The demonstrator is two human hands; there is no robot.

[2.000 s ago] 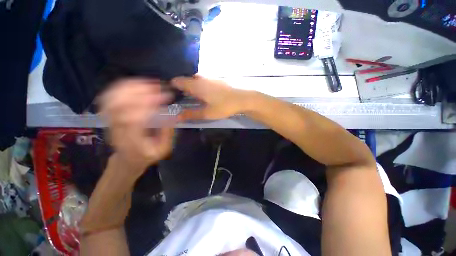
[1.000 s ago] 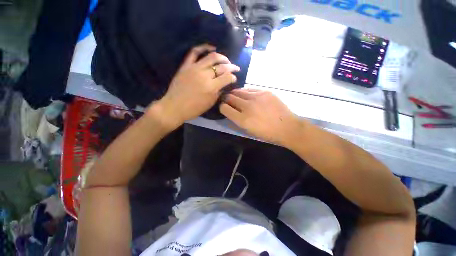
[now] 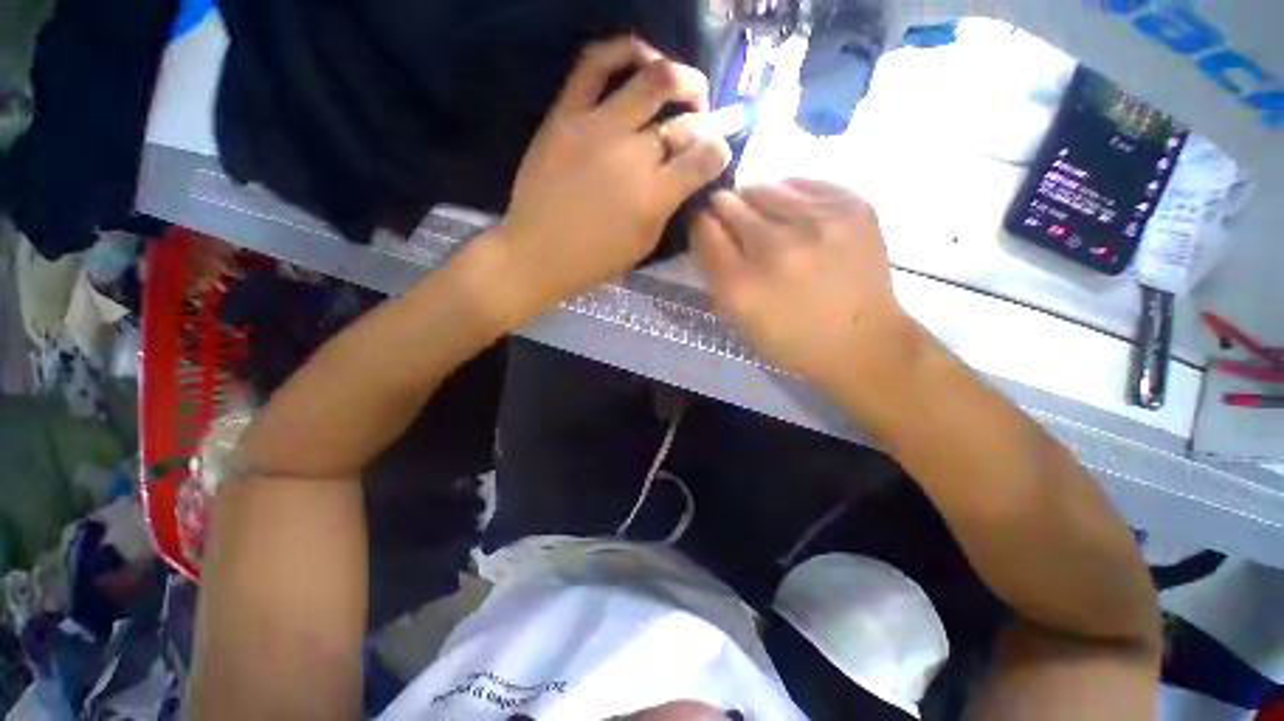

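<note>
The black garment [image 3: 408, 106] lies bunched on the white table at the left, under and beside my left hand. My left hand [image 3: 613, 162] presses on the cloth and grips its right edge, with a ring on one finger. My right hand [image 3: 796, 261] pinches the edge of the same cloth close to the left fingertips. The cloth edge is just in front of the sewing machine's needle area [image 3: 760, 64], which is bright and partly cut off by the top edge. What lies between the fingertips is hidden.
A lit phone [image 3: 1091, 176] lies right of the needle area, beside a white packet [image 3: 1197, 211], a dark-handled tool [image 3: 1152, 345] and red-handled tools [image 3: 1246, 364]. A measuring tape [image 3: 662, 317] runs along the table edge. A red basket [image 3: 166, 409] stands left; a white cup [image 3: 866, 627] rests on the lap.
The view has shifted and turned. Both hands have come together at the cloth's edge by the needle area; my left hand was blurred and apart from the cloth two seconds ago.
</note>
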